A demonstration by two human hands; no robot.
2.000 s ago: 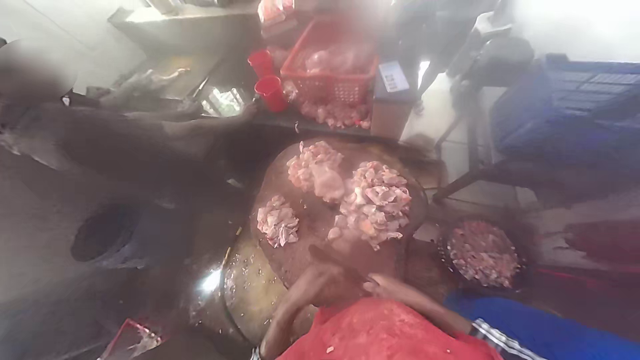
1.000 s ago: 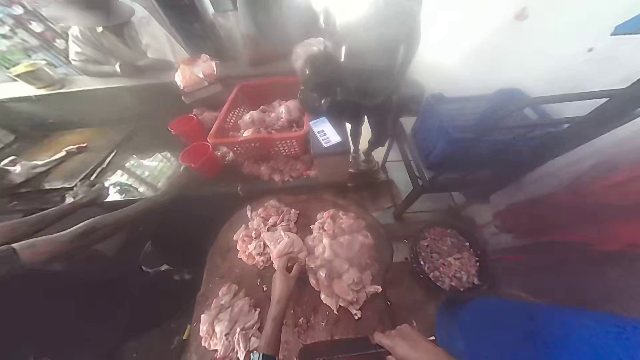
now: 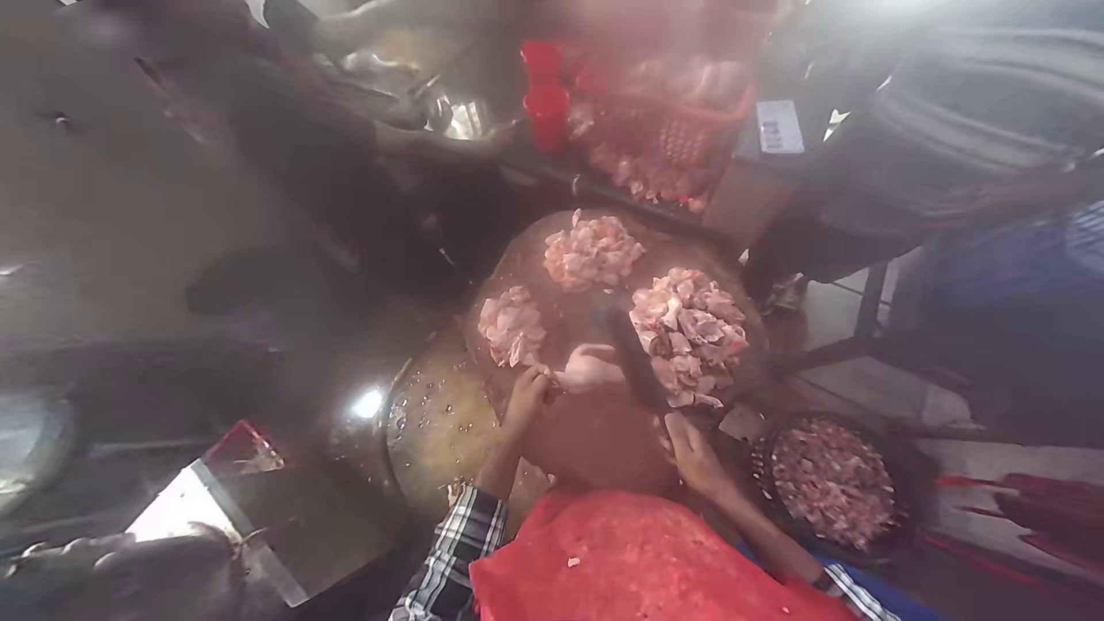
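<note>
My left hand (image 3: 533,385) grips the end of a pale piece of raw poultry (image 3: 592,367) lying on a round chopping block (image 3: 595,440). In my right hand (image 3: 686,440) is the handle of a dark cleaver (image 3: 636,358), its blade pointing away from me beside the right end of that piece. Three piles of cut raw meat rest on the block: a small pile (image 3: 512,326) at the left, another pile (image 3: 593,251) at the far side and the largest pile (image 3: 688,336) at the right, close to the blade.
Beyond the block stand a red perforated crate (image 3: 686,134) of raw meat and red cups (image 3: 546,103). A dark basket (image 3: 832,483) of meat scraps is at the lower right. One person (image 3: 966,129) stands at the right; another person's arm (image 3: 440,142) reaches in at upper left.
My left hand has left the far meat pile and now holds a piece nearer me. The cleaver, low at the near edge before, now points across the block. The view has shifted strongly.
</note>
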